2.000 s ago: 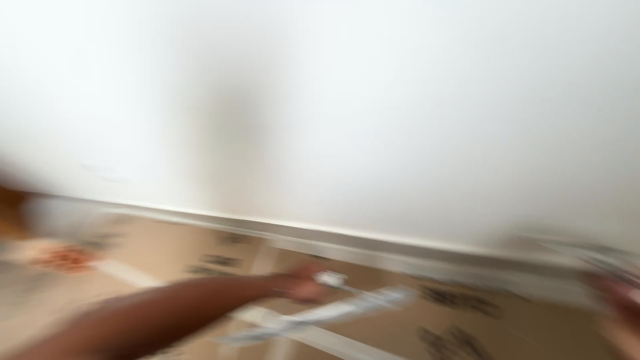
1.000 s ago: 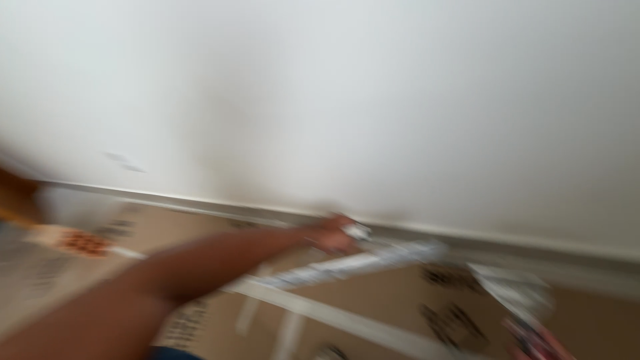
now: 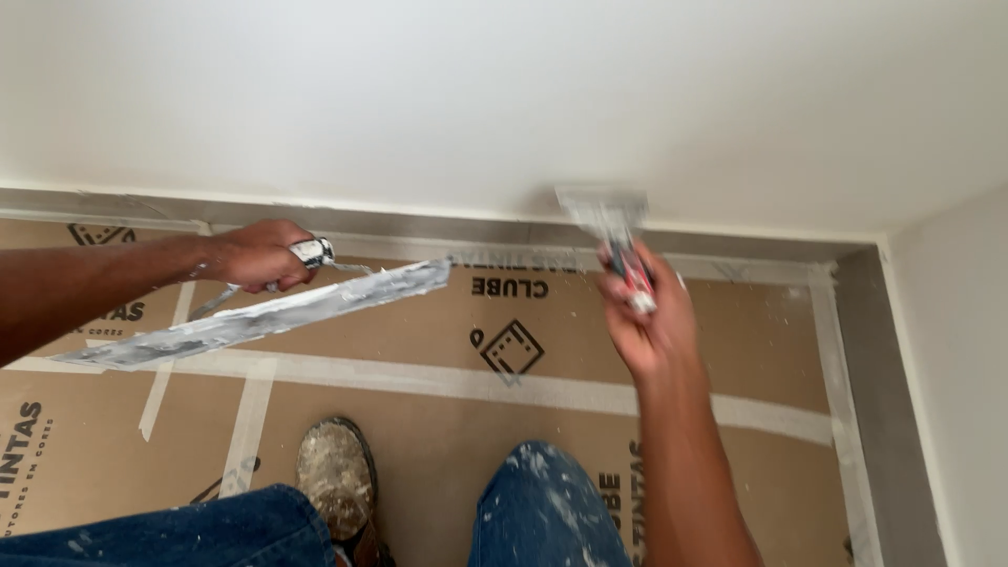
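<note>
My left hand [image 3: 272,256] is closed round the handle of a steel plastering trowel [image 3: 276,319], whose long blade is smeared with white and grey compound and tilts up toward the right. In my right hand [image 3: 650,311] is a putty knife [image 3: 605,209] with a red and dark handle. Its wide blade points up at the lower part of the white wall [image 3: 441,102], just above the grey baseboard [image 3: 504,230]. The blade is slightly blurred, so whether it touches the wall I cannot tell.
Brown printed floor-protection paper [image 3: 409,433] covers the floor, joined by strips of masking tape [image 3: 472,386]. At the right, the baseboard turns a corner along a second wall [image 3: 961,315]. Below are a compound-spattered shoe [image 3: 337,472] and knees in stained jeans [image 3: 543,504].
The view has swung a good deal, so the corner, shoe and knees now show. The putty knife is now up against or near the lower wall; a second ago its blade was over the floor side in view.
</note>
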